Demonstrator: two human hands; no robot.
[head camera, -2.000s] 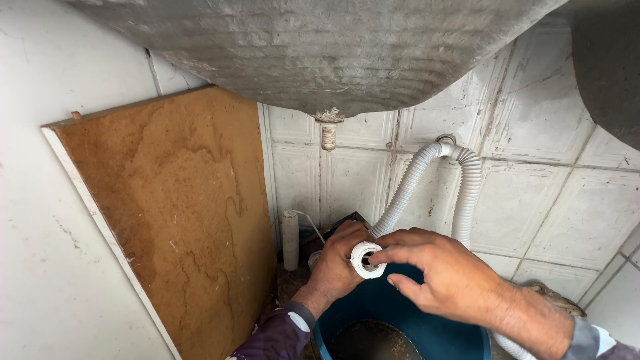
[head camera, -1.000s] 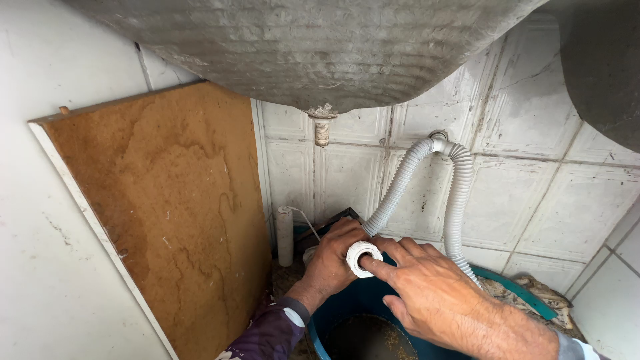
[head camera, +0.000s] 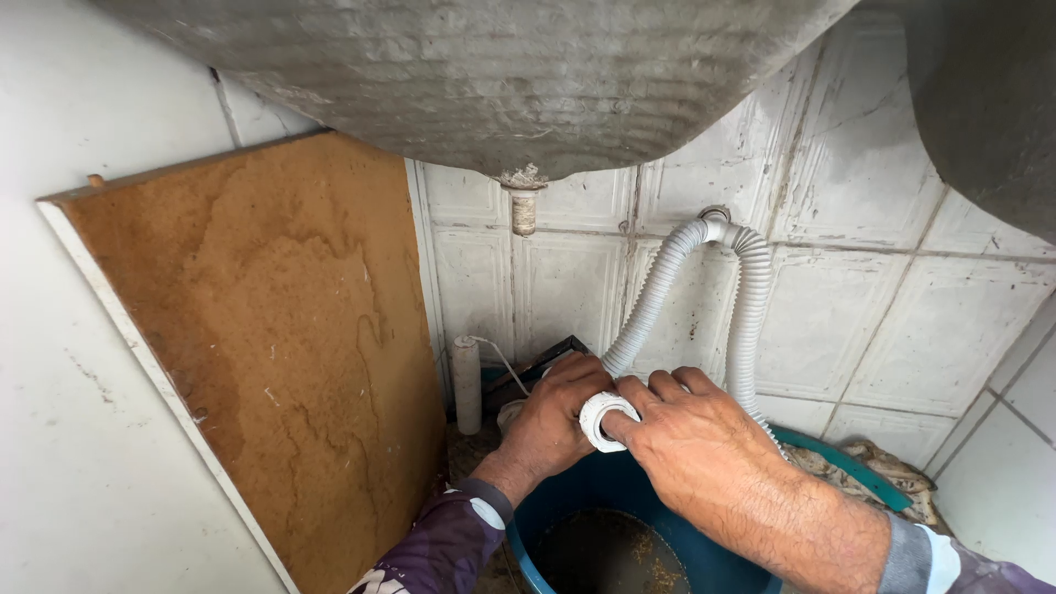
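Note:
My left hand (head camera: 554, 417) grips a white plastic pipe nut (head camera: 592, 422) on the end of a white corrugated drain hose (head camera: 652, 301). A finger or thumb of my right hand (head camera: 701, 445) reaches into the nut's opening, with the other fingers curled behind it. Up behind the hands, the hose joins a fitting (head camera: 718, 224) at the wall, where a second corrugated hose (head camera: 749, 322) runs down behind my right forearm. Above, a threaded drain tailpiece (head camera: 523, 210) hangs from the underside of a grey sink basin (head camera: 511, 91), apart from the hose end.
Below my hands stands a blue bucket (head camera: 532, 569) with murky water and bits in it. A brown wooden panel (head camera: 272, 355) leans at the left. Near it is an upright white cylinder (head camera: 467, 384). At the right lie a crumpled cloth (head camera: 895, 466) and a green strip (head camera: 858, 470).
My right hand's fingers have shifted about the nut: two seconds ago they were more spread, and now a digit is inside its opening. My left hand keeps its grip.

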